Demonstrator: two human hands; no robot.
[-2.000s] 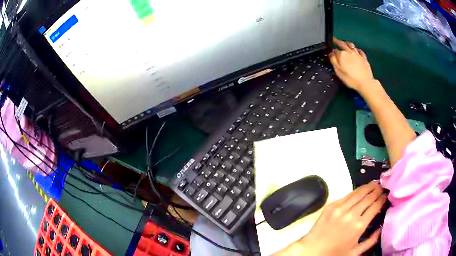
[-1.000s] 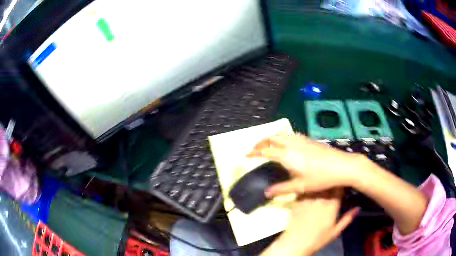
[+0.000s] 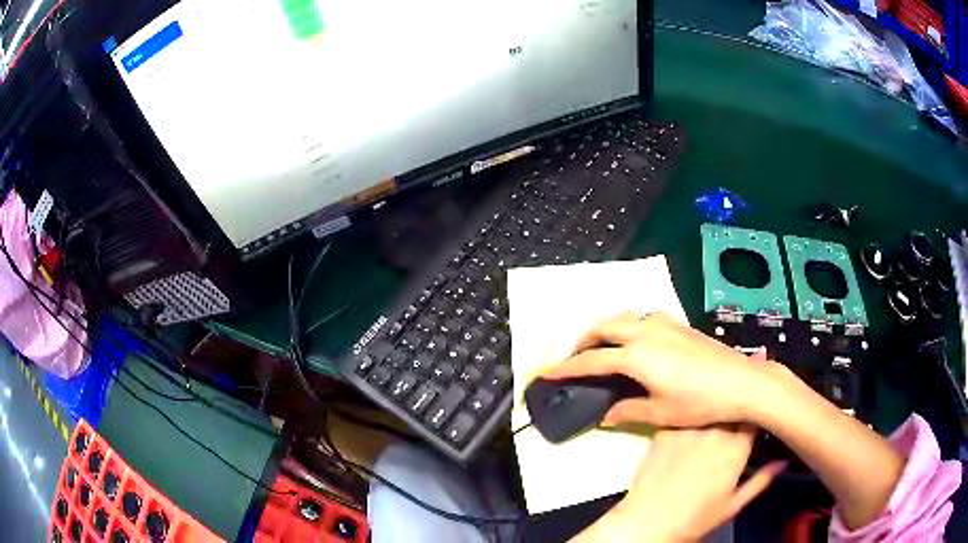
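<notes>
My right hand [image 3: 679, 371] reaches in from the right and rests over the black mouse [image 3: 571, 405], fingers curled round it. The mouse sits on a pale yellow sheet [image 3: 594, 286]. My left hand [image 3: 695, 467] comes up from the bottom and passes under my right wrist; one digit points right and its other fingers are hidden. Whether it holds anything cannot be seen. The black keyboard [image 3: 510, 265] lies beyond the sheet, below the lit monitor [image 3: 403, 106]. The fixture's two green lids [image 3: 740, 235] stand open beyond its black nests, partly covered by my right arm.
Small round black parts [image 3: 902, 300] lie right of the lids. A blue object [image 3: 721, 205] lies behind them. Orange-red trays [image 3: 117, 490] of round parts are at lower left. The computer case [image 3: 117, 223] and hanging cables [image 3: 297, 339] are left. Clear plastic [image 3: 839, 48] lies at the back right.
My right hand has left the monitor's lower right corner and come down onto the mouse, crossing over my left hand. The mouse has shifted slightly on the sheet. The camera view has shifted.
</notes>
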